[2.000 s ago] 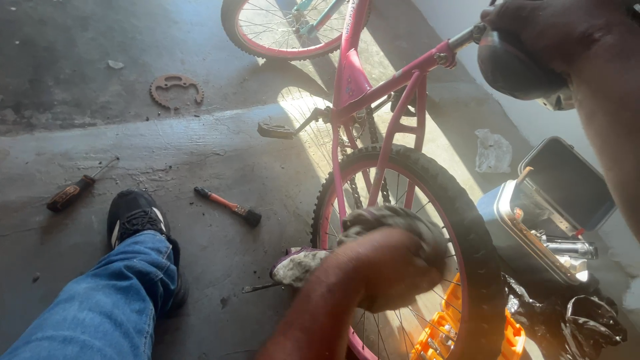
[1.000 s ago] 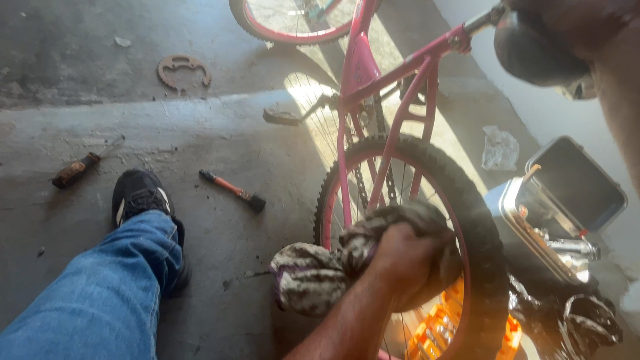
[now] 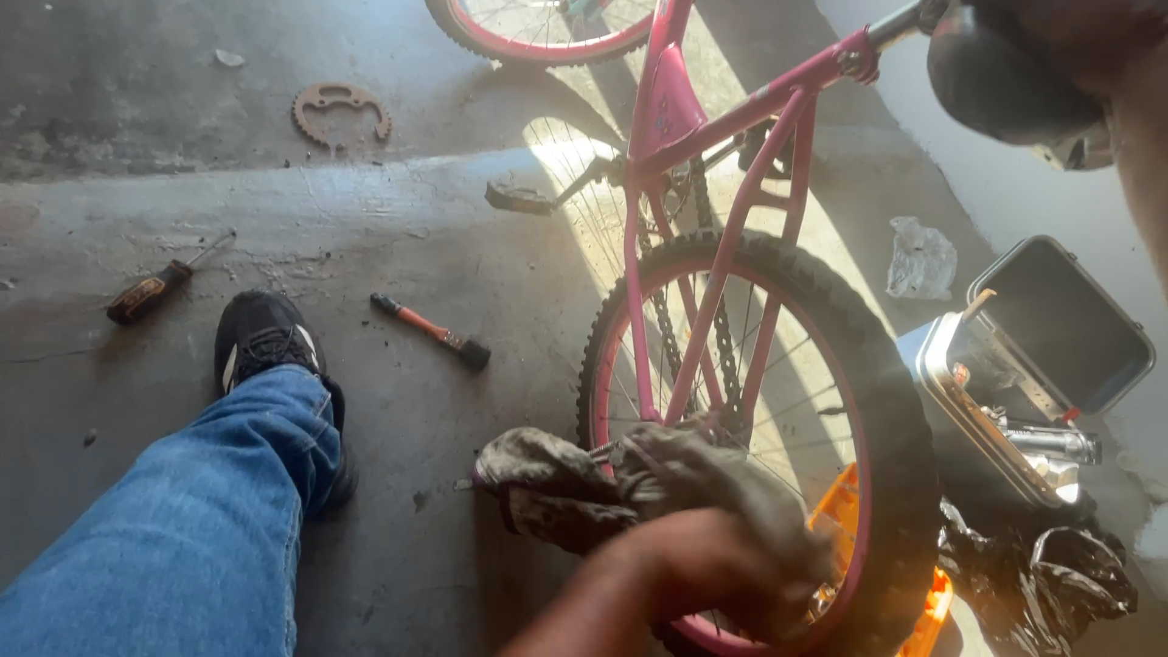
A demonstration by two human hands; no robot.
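A pink bicycle frame (image 3: 721,137) stands with its near wheel, a knobby black tire (image 3: 867,365) on a pink rim, in front of me. My left hand (image 3: 721,566), blurred, grips a dirty grey cloth (image 3: 557,474) against the lower part of this wheel, near the axle, which the cloth hides. At the upper right my right hand (image 3: 1058,36) is at the black saddle (image 3: 995,78), partly out of view; its fingers are not clear. A chain (image 3: 725,347) runs inside the rear stays, and a pedal (image 3: 520,198) juts out to the left.
On the floor lie a screwdriver (image 3: 151,292), an orange-handled brush (image 3: 429,330) and a broken chainring (image 3: 315,96). An open toolbox (image 3: 940,365), clear plastic (image 3: 922,258), a black plastic bag (image 3: 1049,575) and an orange object (image 3: 929,611) are at the right. My shoe (image 3: 265,338) is left of the wheel.
My left hand has moved with the cloth down across the near wheel. The cloth's loose end has shifted beside the rim. My right hand remains by the saddle.
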